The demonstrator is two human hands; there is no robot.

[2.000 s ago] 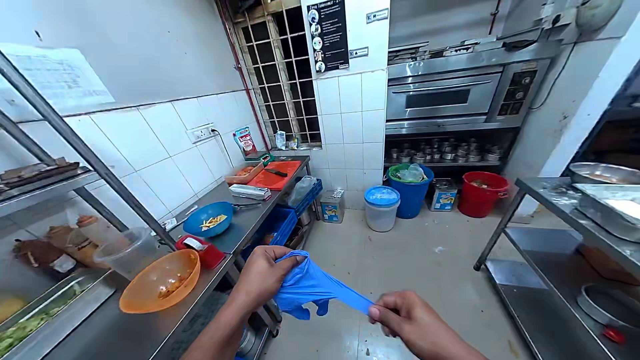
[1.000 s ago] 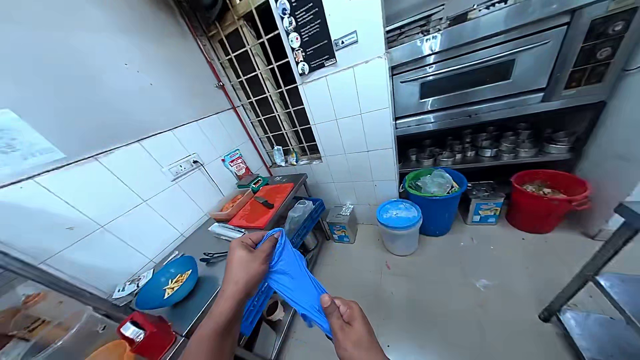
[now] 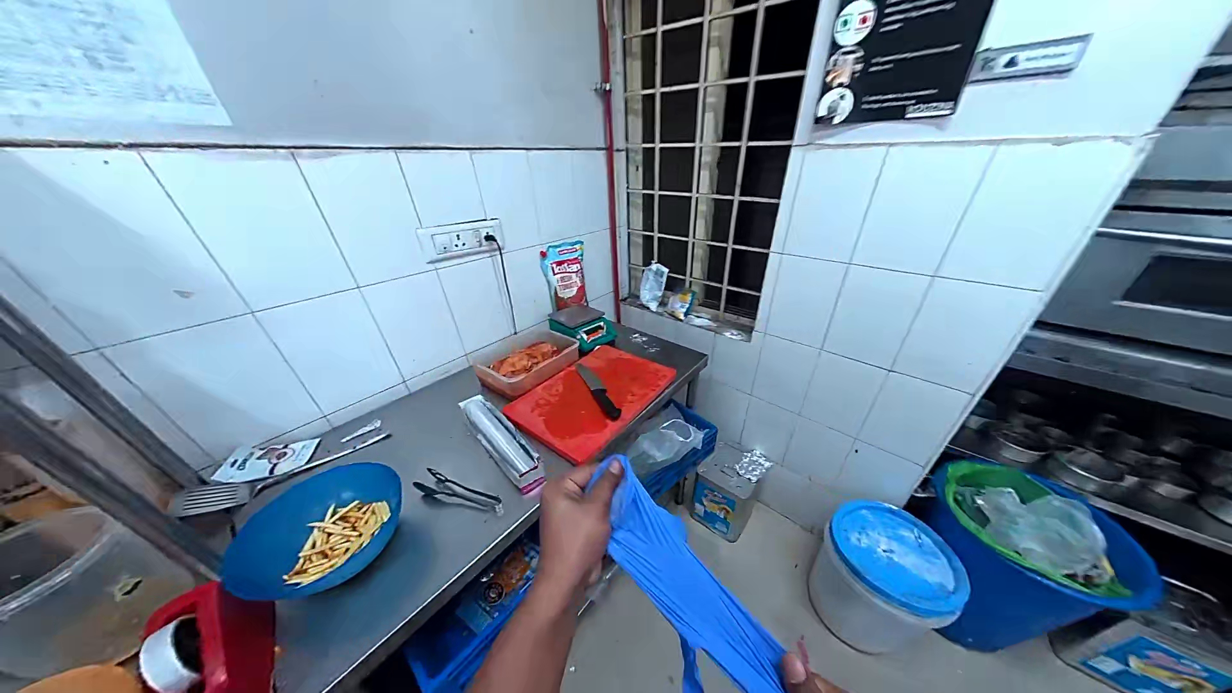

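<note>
My left hand [image 3: 577,515] pinches one end of a blue disposable glove [image 3: 679,573] in front of the steel worktop's edge. At the bottom of the view, my right hand [image 3: 807,674] grips the glove's other end, with only its fingertips showing. Stretched between both hands, the glove slants down to the right. Beyond my left hand, a black-handled knife [image 3: 599,392] lies on a red cutting board [image 3: 553,416]. A cling film box [image 3: 502,443] and black tongs [image 3: 458,491] lie left of the board. French fries [image 3: 339,541] rest in a blue bowl [image 3: 260,525].
The steel worktop [image 3: 414,587] bears a container of orange-coated food [image 3: 525,361] and a green scale [image 3: 583,328]. On the floor stand a square tin [image 3: 722,500], a white bucket with a blue lid [image 3: 890,577] and a blue bin [image 3: 1020,616]. A metal rack post [image 3: 96,481] stands left.
The view has turned left and come nearer the worktop. Both hands keep hold of the glove, which is now stretched down to the right.
</note>
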